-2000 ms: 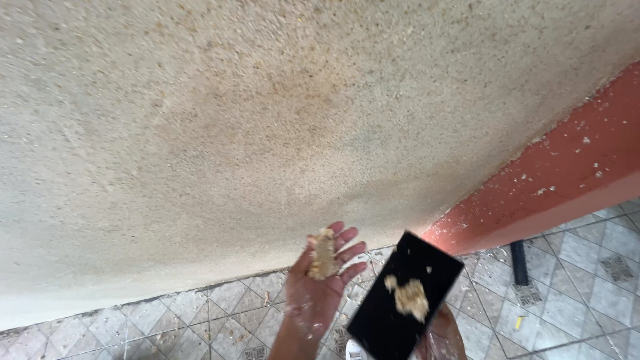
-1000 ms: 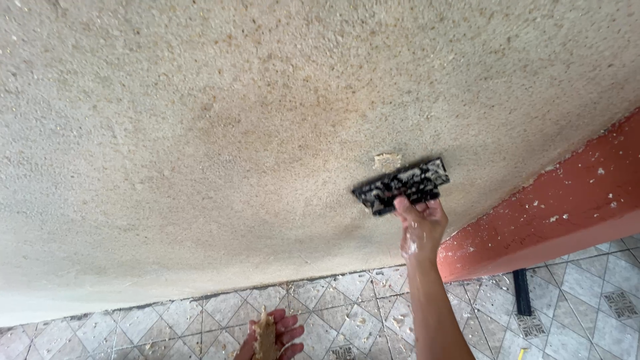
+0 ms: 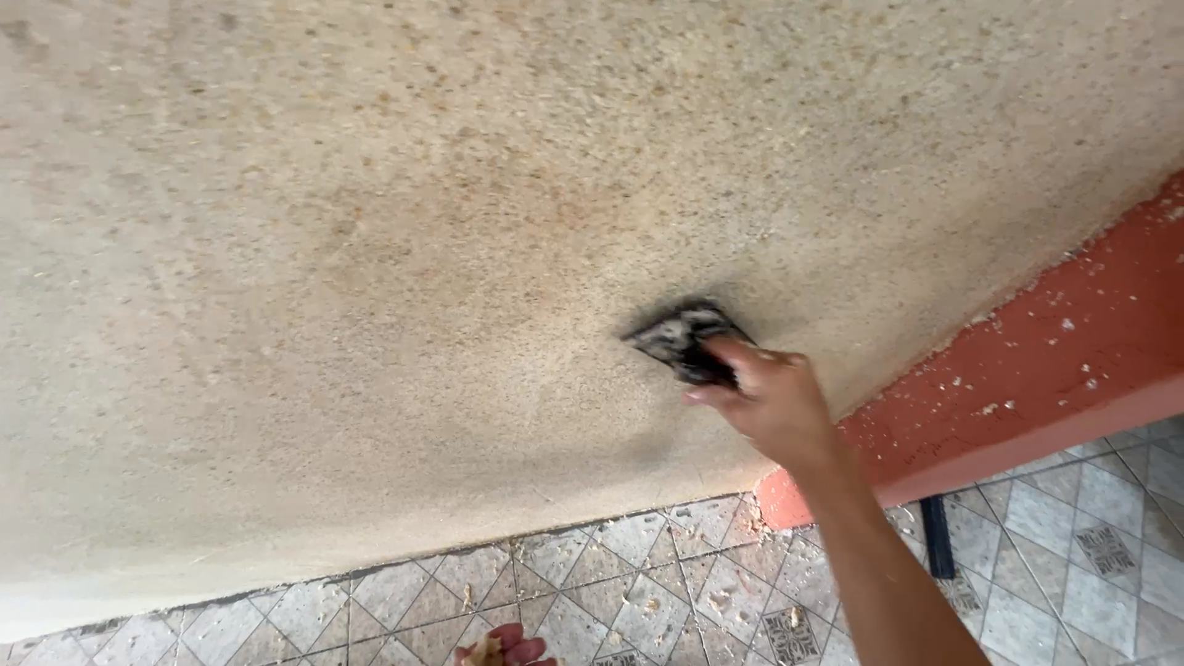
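My right hand [image 3: 763, 393] grips a black plastering float [image 3: 689, 342] smeared with pale paste. The float lies against the speckled, rough-textured wall [image 3: 416, 277], right of the middle of the view, and is blurred. At the bottom edge my left hand [image 3: 509, 645] is partly in view, low over the floor, with a lump of beige paste [image 3: 483, 653] resting in its palm and against its fingers. The rest of that hand is cut off by the frame.
A red-painted pillar or wall section [image 3: 1008, 388] spotted with pale bits juts out at the right. The patterned tile floor [image 3: 638, 592] below carries scattered crumbs of paste. A black bar-shaped object [image 3: 937, 536] lies on the tiles by the red base.
Two seconds ago the float lay face up with paste on it, beside my open left palm; a second ago it was against the wall near a pale patch. That patch no longer shows.
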